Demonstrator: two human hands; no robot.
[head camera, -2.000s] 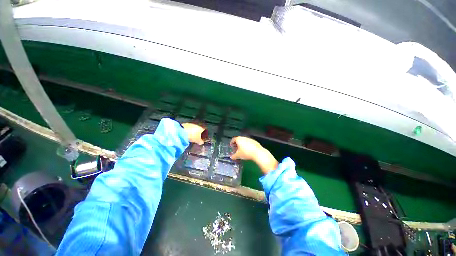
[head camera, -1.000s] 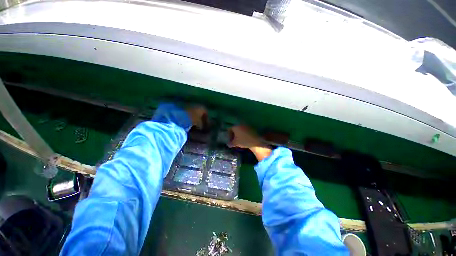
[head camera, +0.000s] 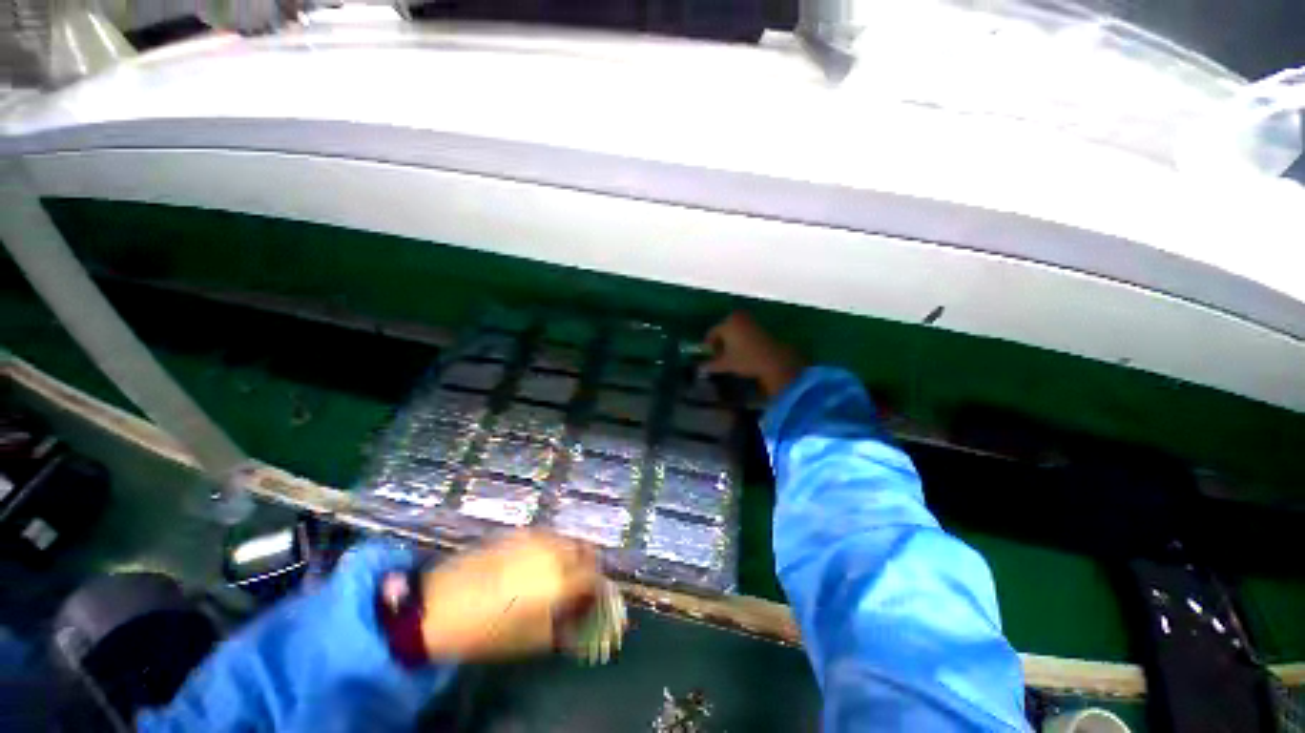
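A grey tray (head camera: 494, 537) with rows of rectangular pockets lies in the green channel. Silvery rectangular circuit boards (head camera: 687, 539) fill its nearer pockets; the far pockets look darker. My left hand (head camera: 501, 594), blurred, is over the tray's near edge. It is shut on a small bundle of thin pale-edged circuit boards (head camera: 607, 626). My right hand (head camera: 747, 354) is at the tray's far right corner, fingers bent together. A small pale bit shows at its fingertips, but whether it is held is unclear.
Loose silvery bits (head camera: 683, 710) lie on the green bench mat below. A white cup-like tub (head camera: 1091, 723) and a long black fixture (head camera: 1199, 630) are at right. A slanted pale post (head camera: 115, 308), a shiny cylinder (head camera: 266, 556) and a round dark object (head camera: 136, 630) are at left.
My left hand has come back from the tray's far side to its near edge, with a bundle of boards showing. My right hand has moved slightly farther out. The camera view has shifted.
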